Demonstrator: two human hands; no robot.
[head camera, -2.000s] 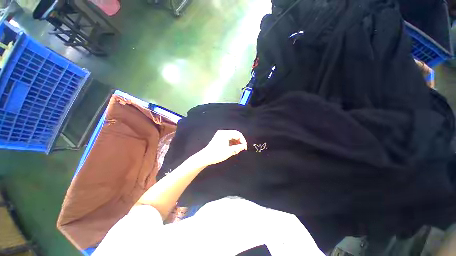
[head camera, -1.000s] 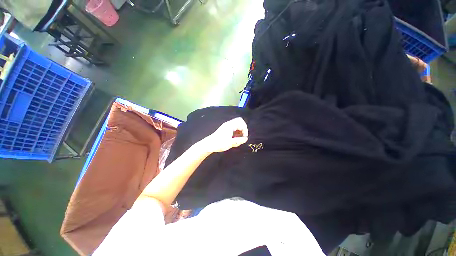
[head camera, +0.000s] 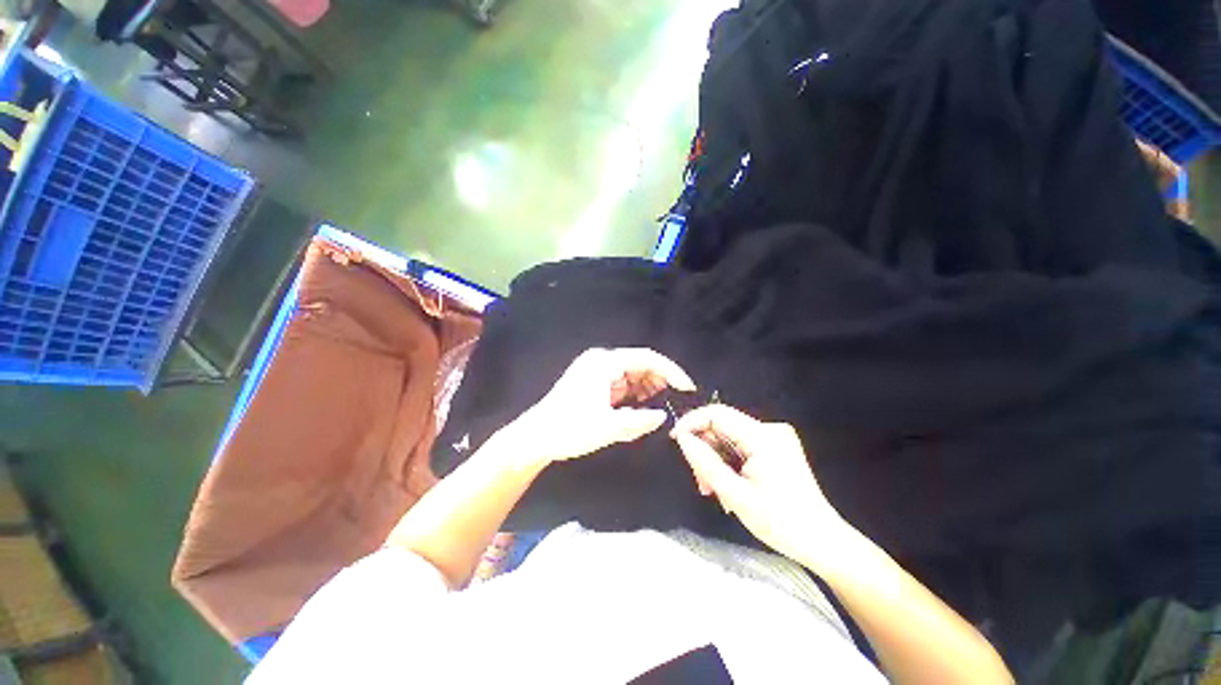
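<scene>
A black garment (head camera: 576, 315) lies spread in front of me, against a heap of black garments (head camera: 924, 147). My left hand (head camera: 603, 402) is on the garment and pinches a small fold of it at the emblem, which is mostly hidden by the fingertips. My right hand (head camera: 743, 462) meets it from the right, fingers curled, fingertips at the same spot. A thin dark tool (head camera: 727, 452) shows partly in the right hand; its tip is not clear.
A crate lined with brown cloth (head camera: 328, 442) stands beside my left arm. A blue slatted crate (head camera: 114, 248) is at far left on a metal stand. Another blue crate (head camera: 1162, 101) is at upper right. Part of a pink bin (head camera: 300, 11) and a dark stand show on the green floor.
My right hand has come into view from the lower right and joined my left hand at the emblem. The emblem, plain before, is now mostly covered. The left fingers have closed on the cloth there.
</scene>
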